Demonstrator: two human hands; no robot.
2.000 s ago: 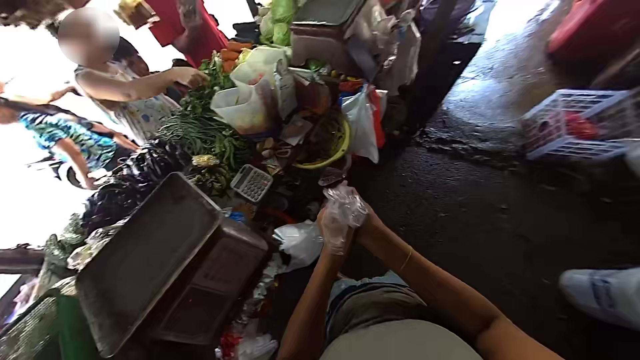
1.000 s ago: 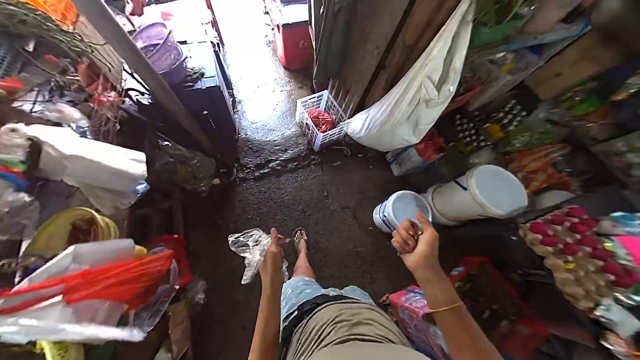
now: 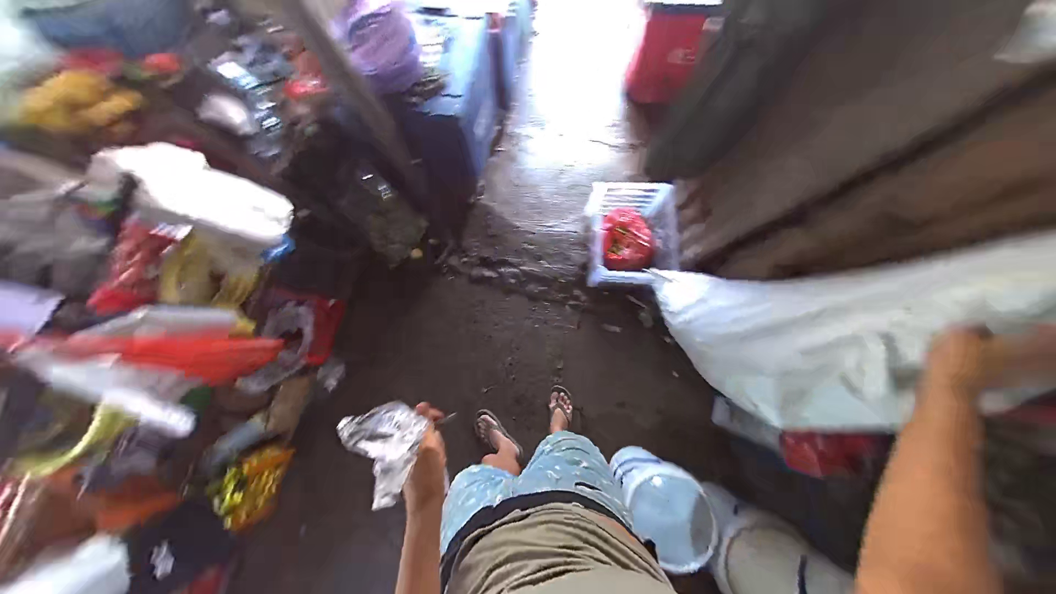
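A crumpled clear plastic bag point(image 3: 386, 445) hangs from my left hand point(image 3: 427, 458), which is closed on it left of my lap. Far to the right, my right hand point(image 3: 961, 355) is raised over a large white sack point(image 3: 825, 330); it is blurred, so I cannot tell whether its fingers touch or hold the sack. Ahead on the wet floor stands a white plastic crate point(image 3: 631, 198) with a red bag point(image 3: 627, 239) inside. The sack's lower left end lies against the crate's near side.
White plastic buckets point(image 3: 668, 516) stand close at my right leg. A stall with plastic bags point(image 3: 198, 194) and packets point(image 3: 252, 487) lines the left. A post point(image 3: 355, 82) and blue boxes point(image 3: 474, 107) flank the passage; a red container point(image 3: 664, 54) stands farther up.
The view has turned strongly since the earliest frame. My right hand, near the left one two seconds ago and above the buckets one second ago, is now out by the white sack. The bag stays in my left hand.
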